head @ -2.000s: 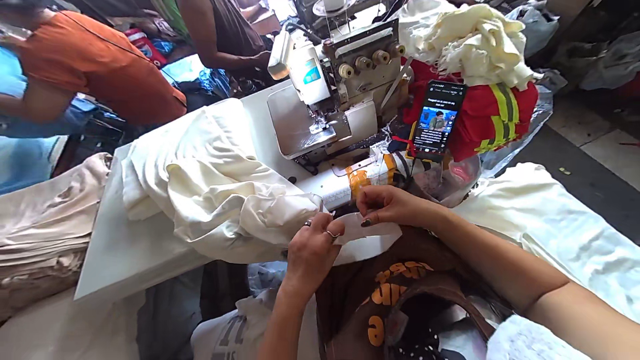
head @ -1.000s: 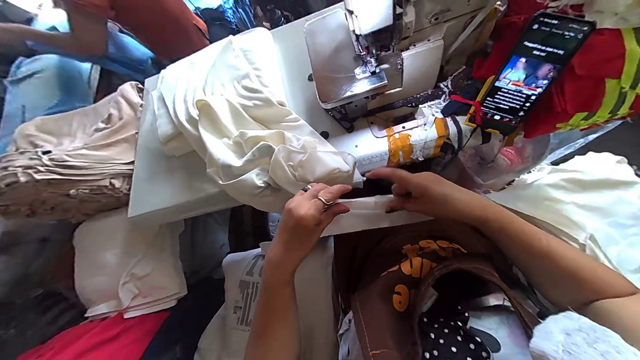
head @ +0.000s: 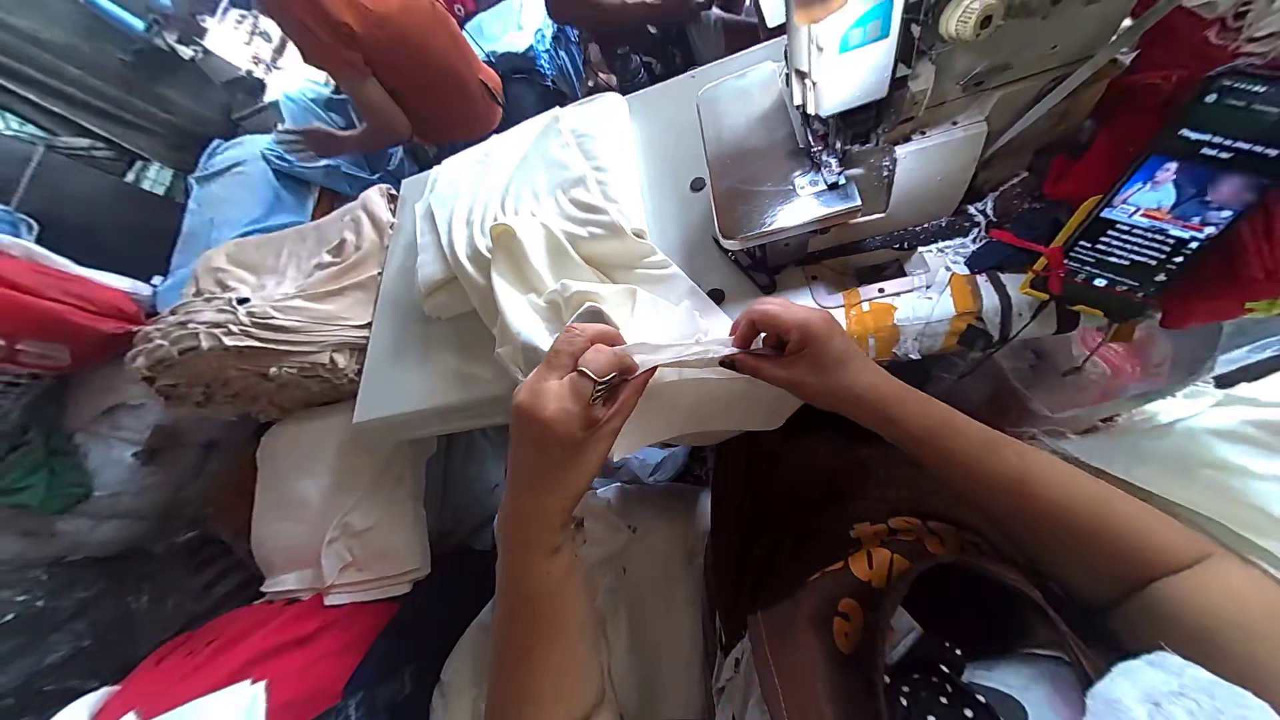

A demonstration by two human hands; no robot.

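My left hand [head: 575, 395], with a ring on one finger, pinches the edge of a cream fabric piece [head: 690, 405]. The thumb and fingers of my right hand [head: 795, 350] grip the same edge a little to the right, so a short folded stretch runs between both hands. Behind them a heap of cream fabric [head: 570, 220] lies on the white sewing table [head: 430, 385]. The presser foot of an industrial sewing machine [head: 825, 180] stands beyond my right hand, with no cloth seen under it.
A phone [head: 1160, 200] with a lit screen leans at the right, above a taped machine part [head: 910, 310]. Folded beige cloth [head: 280, 300] is stacked left of the table. A person in an orange top [head: 400, 60] is at the upper left. A brown printed cloth [head: 800, 620] lies below my right arm.
The view has shifted and come closer to the table. Both hands stay on the cream fabric; its held edge now looks folded narrow between them, where a flat strip showed before.
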